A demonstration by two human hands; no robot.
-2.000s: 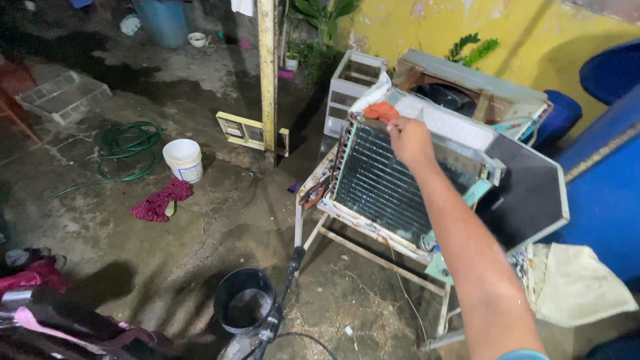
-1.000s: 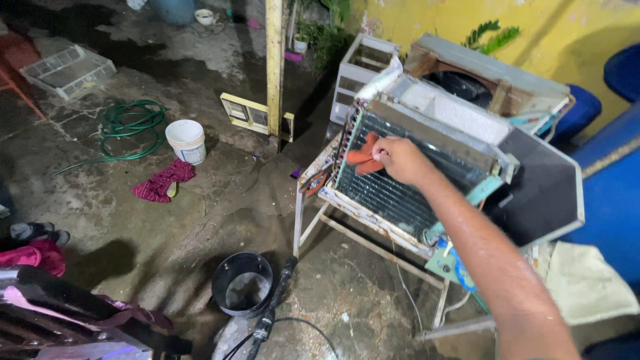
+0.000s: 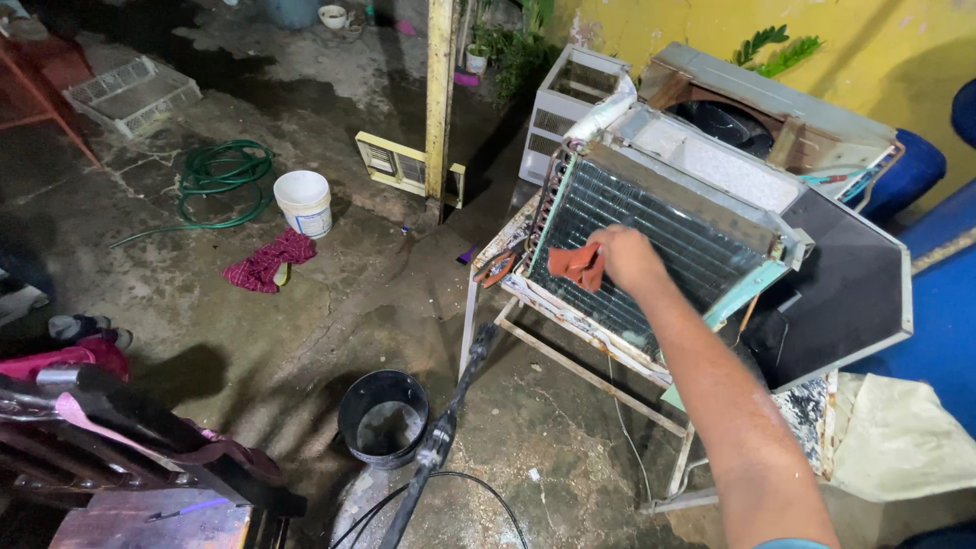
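My right hand (image 3: pixel 627 258) pinches an orange-red cloth (image 3: pixel 578 265) over the lower left part of a finned coil (image 3: pixel 656 221), whose face looks wet. The coil belongs to an opened air conditioner unit standing on a rusty white metal stand (image 3: pixel 587 358). Copper tube bends run down its left edge, and pliers with orange handles (image 3: pixel 496 269) lie on the stand's left corner. Beside the coil, on the right, is a dark panel (image 3: pixel 839 282) with a light rim. My left hand is out of the frame.
A black bucket (image 3: pixel 383 418) stands on the wet concrete floor beside a black pressure washer lance (image 3: pixel 438 438). Farther off are a white bucket (image 3: pixel 303 202), a maroon cloth (image 3: pixel 268 261) and a coiled green hose (image 3: pixel 225 183). A dark wooden chair (image 3: pixel 145 435) is at lower left.
My right hand and the orange-red cloth have moved from the coil's top left corner down over its fins. The cloth stays in my hand.
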